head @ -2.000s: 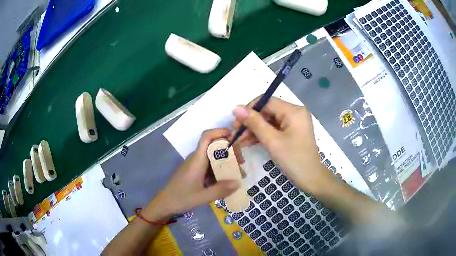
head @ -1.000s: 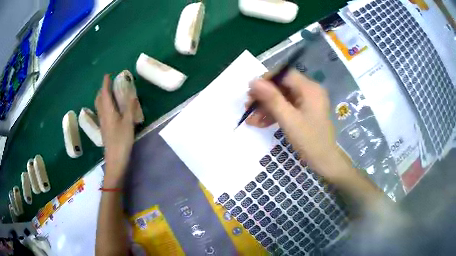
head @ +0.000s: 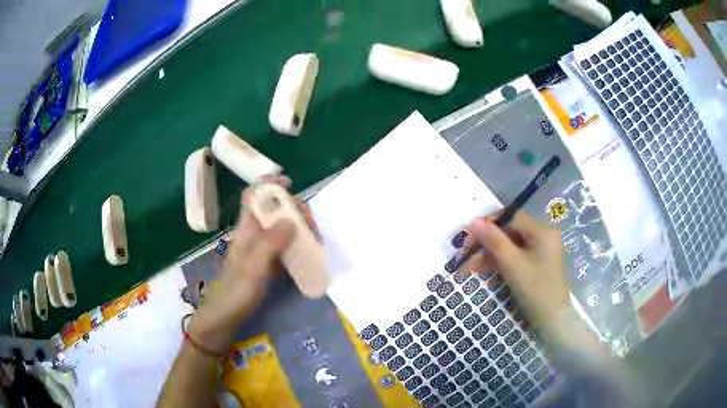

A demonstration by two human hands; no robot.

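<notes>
My left hand (head: 253, 259) holds a cream plastic housing (head: 299, 247), tilted, over the left edge of the label sheet; it is slightly blurred and no dark label shows on its upper end. My right hand (head: 522, 256) holds black tweezers (head: 524, 194), their tips down at the top edge of the label rows. The label sheet (head: 383, 211) is blank white in its upper part, with rows of black labels below. A black label (head: 459, 238) shows at the tweezers, beside my right fingers; whether the tips grip it I cannot tell.
Several cream housings (head: 201, 190) lie spaced along the green belt (head: 159, 127). Spare label sheets (head: 650, 119) lie at the far right. Grey and yellow packaging (head: 319, 351) is under the label sheet. A blue tray (head: 131, 36) is at upper left, and white paper (head: 127, 343) at lower left.
My left hand has come back from the belt to the label sheet with a housing. My right hand and tweezers have moved down and right to the label rows. Housings on the belt have shifted.
</notes>
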